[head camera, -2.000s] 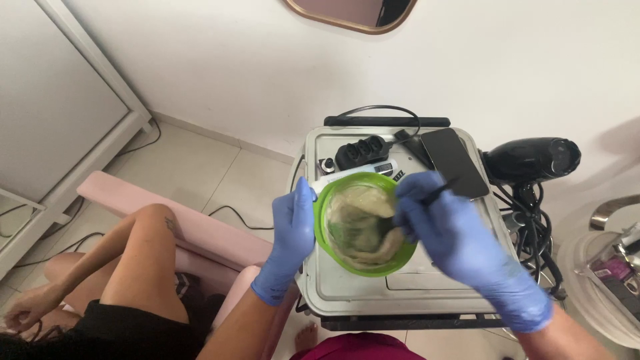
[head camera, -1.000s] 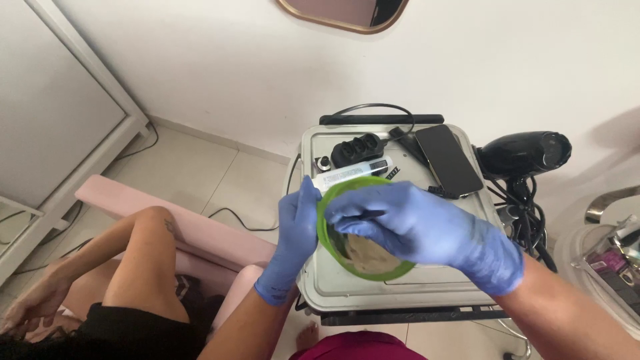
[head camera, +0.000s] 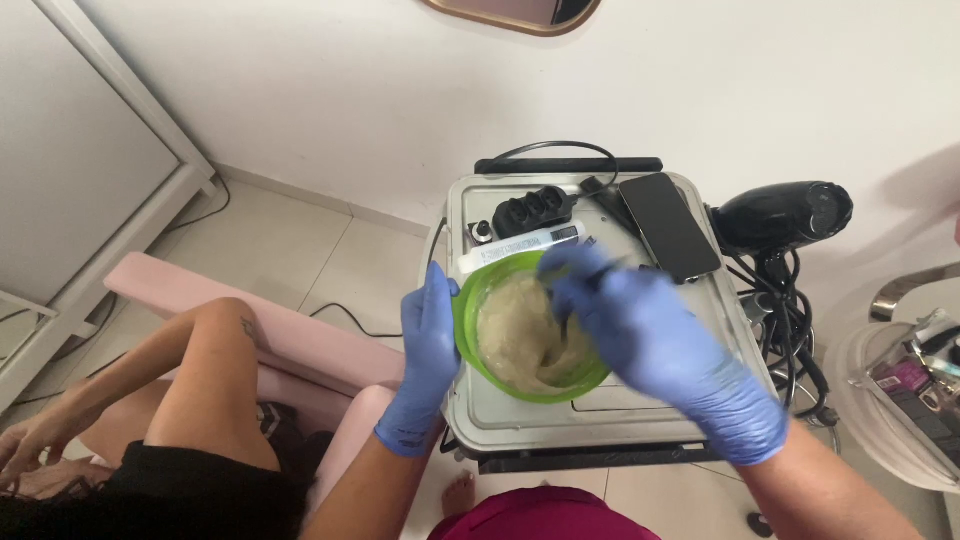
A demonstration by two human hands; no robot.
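Observation:
A green plastic bowl (head camera: 467,322) sits over the top of a salon trolley (head camera: 600,427), with a pale, creamy mixture (head camera: 514,330) swirled inside. My left hand (head camera: 429,341), in a blue glove, grips the bowl's left rim, thumb upward. Over the bowl's right side is my gloved right hand (head camera: 637,330), blurred by motion and closed around a dark, thin-handled tool, probably a tint brush, whose lower end (head camera: 562,330) dips into the mixture. Behind the bowl lie a white tube (head camera: 525,244), a black power strip (head camera: 532,211), a small bottle (head camera: 481,231) and a smartphone (head camera: 669,226).
A black hair dryer (head camera: 784,217) and tangled cables (head camera: 787,337) hang at the trolley's right. Farther right stands a clear container (head camera: 862,405) of packets. At left, a seated person (head camera: 202,390) rests an arm near a pink armrest (head camera: 247,322). A framed mirror (head camera: 525,26) is on the wall.
My right hand has moved about over the bowl with the tool, covering much of it one second ago and now standing toward its right side. My left hand has stayed at the bowl's left rim.

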